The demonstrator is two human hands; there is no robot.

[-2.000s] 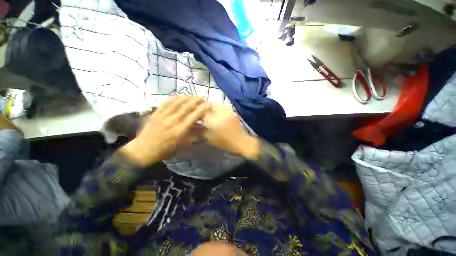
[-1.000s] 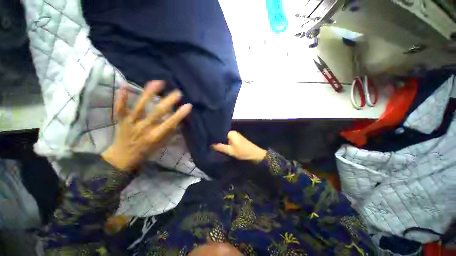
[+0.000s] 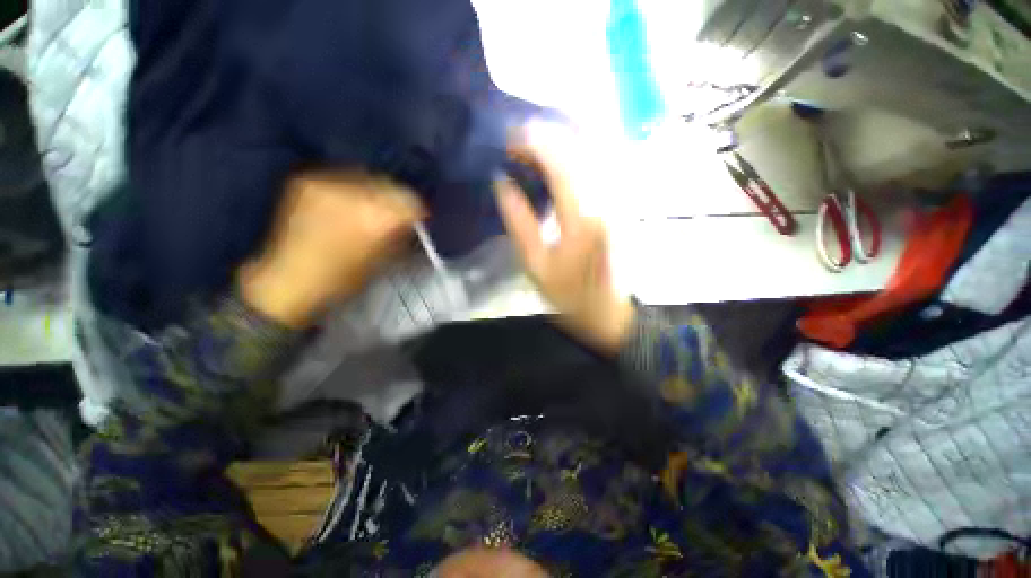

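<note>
Navy fabric (image 3: 283, 90) covers the table at the upper left, with white quilted lining (image 3: 79, 124) showing along its left side and below it. My left hand (image 3: 334, 243) is blurred, its fingers curled on the fabric's lower edge, where a narrow white strip (image 3: 433, 251) shows. My right hand (image 3: 565, 231) is blurred, with thumb and fingers apart at the navy fabric's right edge; whether it holds cloth cannot be told. Pale cloth (image 3: 373, 350) hangs below my left hand.
Red thread snips (image 3: 760, 194) and red-and-white-handled scissors (image 3: 847, 231) lie on the white table (image 3: 701, 260). The sewing machine (image 3: 904, 79) is at the upper right, near a bright blue bar (image 3: 635, 68). A red-orange sheet (image 3: 904, 282) and quilted pieces (image 3: 938, 418) are at the right.
The navy fabric has spread further left over the quilted lining. My left hand has gone from spread fingers to curled ones. My right hand has moved up from the table's front edge onto the table.
</note>
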